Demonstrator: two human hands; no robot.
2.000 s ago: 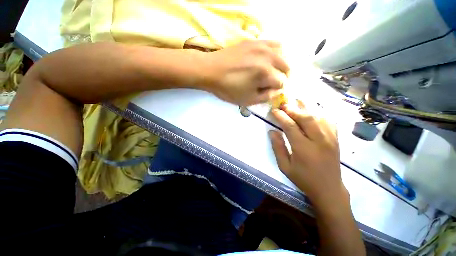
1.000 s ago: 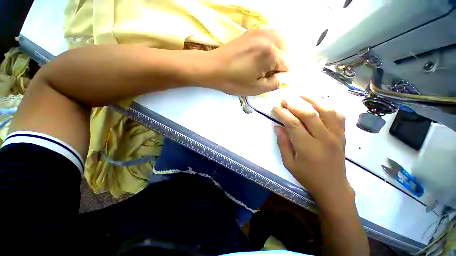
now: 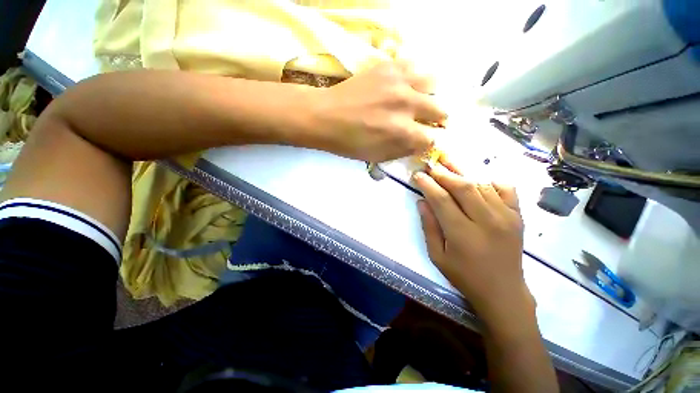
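A pale yellow garment piece lies spread on the white table at upper left, with a brown patterned patch beside my left wrist. My left hand is bent over the cloth's right end, fingers curled down on it. My right hand lies flat on the table just below and right, its fingertips at a small yellow bit of cloth between the hands. Bright glare hides the cloth's edge, and the needle area is not clear.
The white sewing machine head stands at upper right. Blue-handled snips and a black flat rectangle lie right of my right hand. Yellow bundles hang below the ruled table edge, beside dark blue cloth.
The view has shifted slightly. My left hand's fingers have come down and spread a little near the right fingertips, and the small yellow bit shows more clearly between the hands than one second ago.
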